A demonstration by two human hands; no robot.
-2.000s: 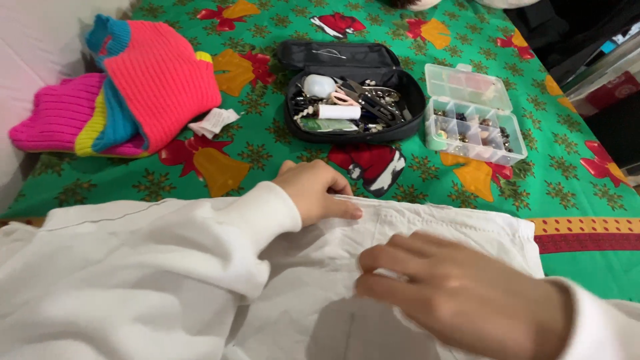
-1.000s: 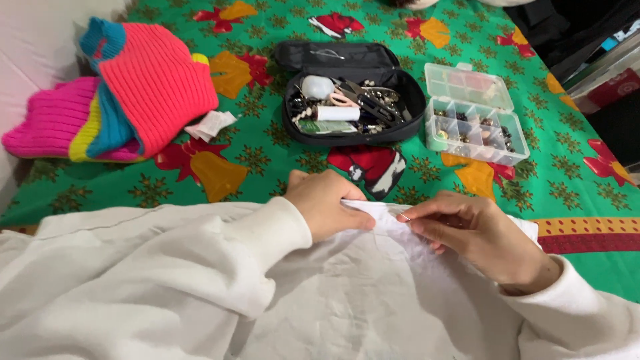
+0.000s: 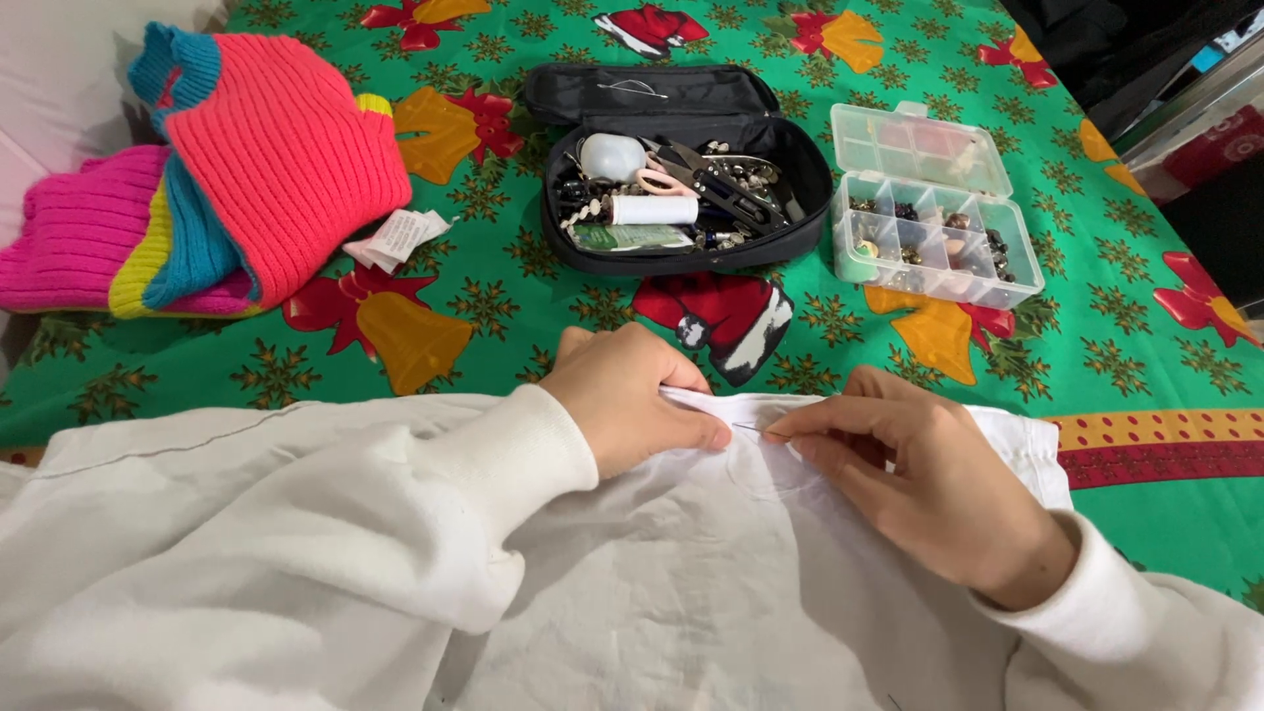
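Observation:
White cloth (image 3: 632,592) lies across the lower part of the view, its upper edge pinched between the thumb and fingers of my left hand (image 3: 632,400). My right hand (image 3: 918,474) grips a thin sewing needle (image 3: 755,429) between thumb and forefinger. The needle points left at the cloth edge, close to my left thumb; whether its tip is in the fabric I cannot tell. A fine white thread loops over the cloth below the needle.
Beyond the hands, a black zip case (image 3: 691,259) holds scissors (image 3: 721,188), a white thread spool (image 3: 654,209) and beads. Right of it sits an open plastic compartment box (image 3: 987,289). A bright ribbed knit garment (image 3: 286,168) is at left, on a green Christmas tablecloth (image 3: 553,336).
Two seconds ago my right hand was blurred and lower, over the cloth. It has since come up to the cloth edge beside my left hand, which now pinches that edge.

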